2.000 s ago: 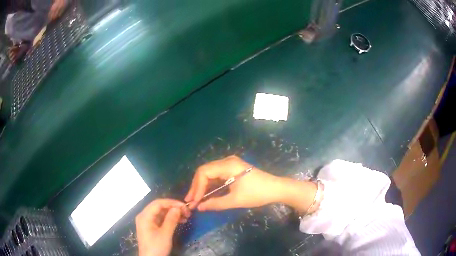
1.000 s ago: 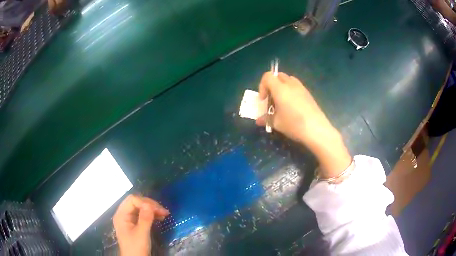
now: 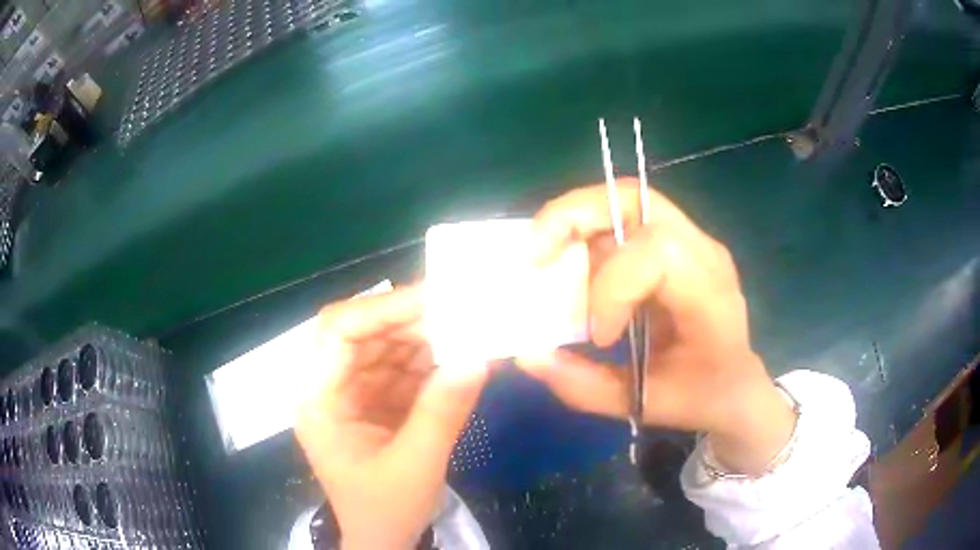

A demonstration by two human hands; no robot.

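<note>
A small white square [image 3: 503, 288], glaring bright, is held up in front of me between both hands. My left hand [image 3: 376, 397] grips its left and lower edge. My right hand [image 3: 677, 312] grips its right side and also holds silver tweezers [image 3: 642, 355], tips up and spread apart. The blue film [image 3: 537, 435] lies on the bench below the hands, partly hidden by them, with tiny white dots at its left part. Whether a thin layer is being peeled from the square cannot be told through the glare.
A large white sheet [image 3: 258, 392] lies left, partly behind my left hand. Stacked clear blister trays [image 3: 91, 430] stand at the left edge. A round watch case [image 3: 889, 185] lies at right, near a metal post [image 3: 849, 81]. A cardboard box [image 3: 930, 457] is at lower right.
My right hand has lifted the white square off the bench and brought it toward me. My left hand has moved up from the blue film's edge and taken hold of it. The view has shifted.
</note>
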